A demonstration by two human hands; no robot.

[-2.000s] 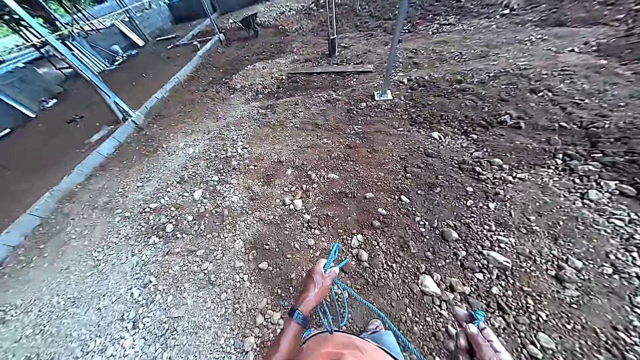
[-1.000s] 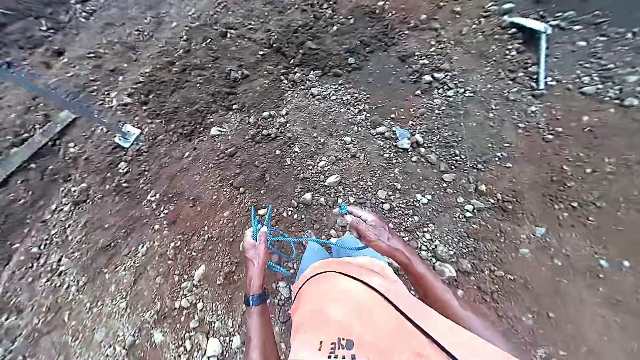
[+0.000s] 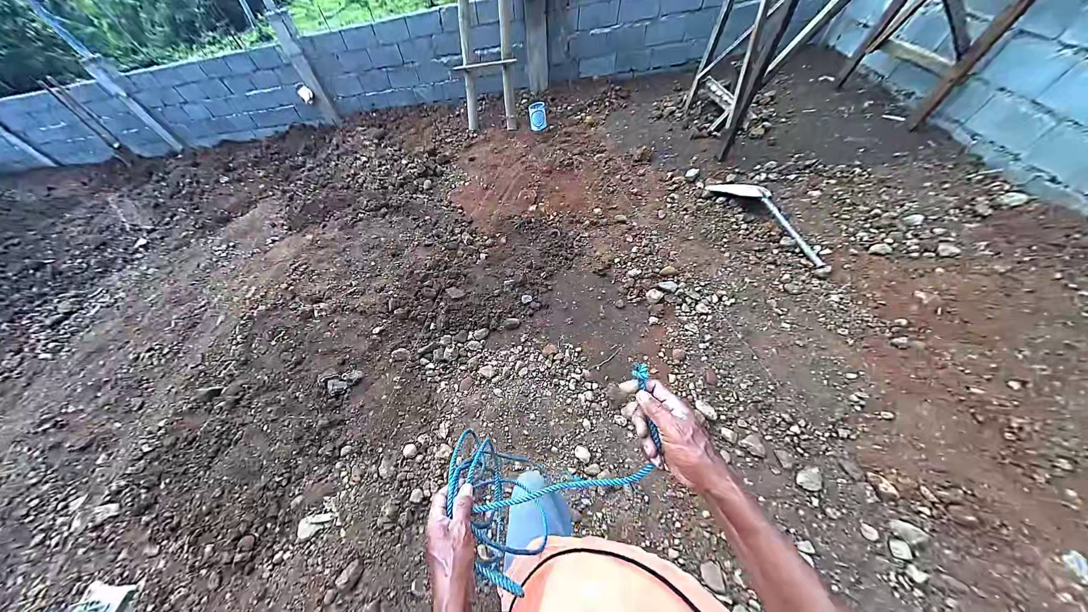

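Observation:
Low in the view, my left hand (image 3: 450,540) grips a loose coil of blue rope (image 3: 561,485), with its loops standing above and beside the fingers. One length runs across in front of my body to my right hand (image 3: 676,433), which is closed on the rope close to its knotted end (image 3: 641,374). The knot sticks up above the thumb and fingers. My orange shirt and one leg in light blue trousers show between and below the hands. Some of the lower loops hang over the trousers.
A shovel (image 3: 786,219) lies on the stony ground ahead to the right. Wooden trestle-like supports (image 3: 752,72) stand near the corner of a concrete block wall (image 3: 378,55). A blue container (image 3: 537,116) sits by two upright posts (image 3: 487,68). Loose soil and stones cover the ground.
The view has swung strongly to the right and up to the block wall. My right hand, low at the right edge two seconds before, is now raised in front of me, still on the rope.

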